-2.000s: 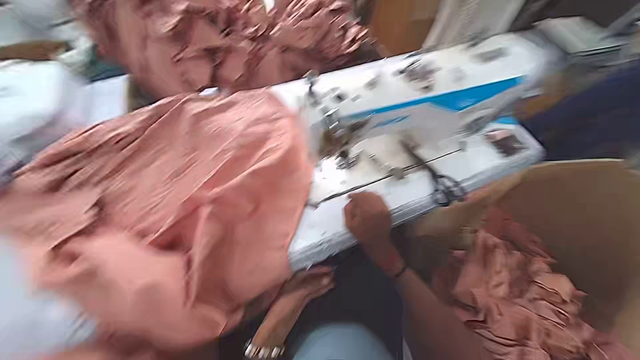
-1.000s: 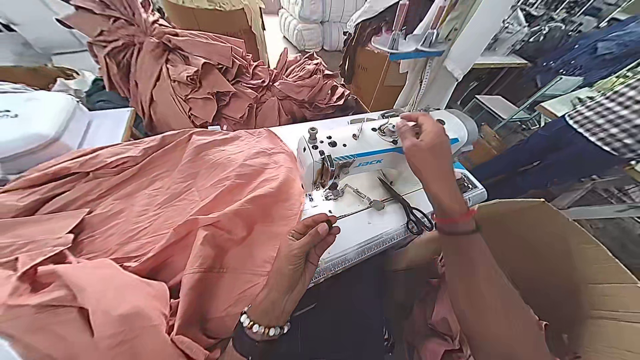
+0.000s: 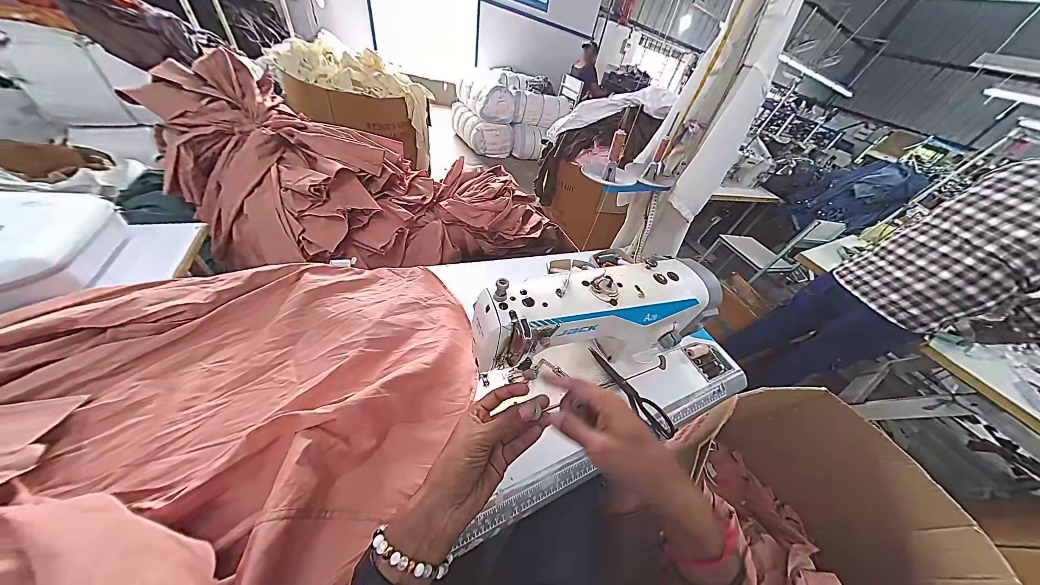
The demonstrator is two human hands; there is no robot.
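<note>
A white and blue Jack sewing machine (image 3: 597,313) stands on its white table. In front of its needle area my left hand (image 3: 496,435) pinches something small and thin between thumb and fingertips; I cannot tell exactly what. Close beside it on the right, my right hand (image 3: 613,435) is blurred, its fingers near the same spot, and whether it holds anything does not show. Black-handled scissors (image 3: 646,406) lie on the machine bed, right of my hands. Salmon-coloured fabric (image 3: 325,390) spreads over the table to the left, its edge reaching the needle end.
Bunched salmon fabric (image 3: 317,187) is heaped behind the table. A cardboard box (image 3: 829,463) with more fabric stands at the lower right. Thread cones (image 3: 618,146) sit on a stand behind the machine. A person in a checked shirt (image 3: 959,252) is at the right.
My right hand has come down from the top of the machine to beside my left hand. My left hand stays near the needle area. The view has tilted up.
</note>
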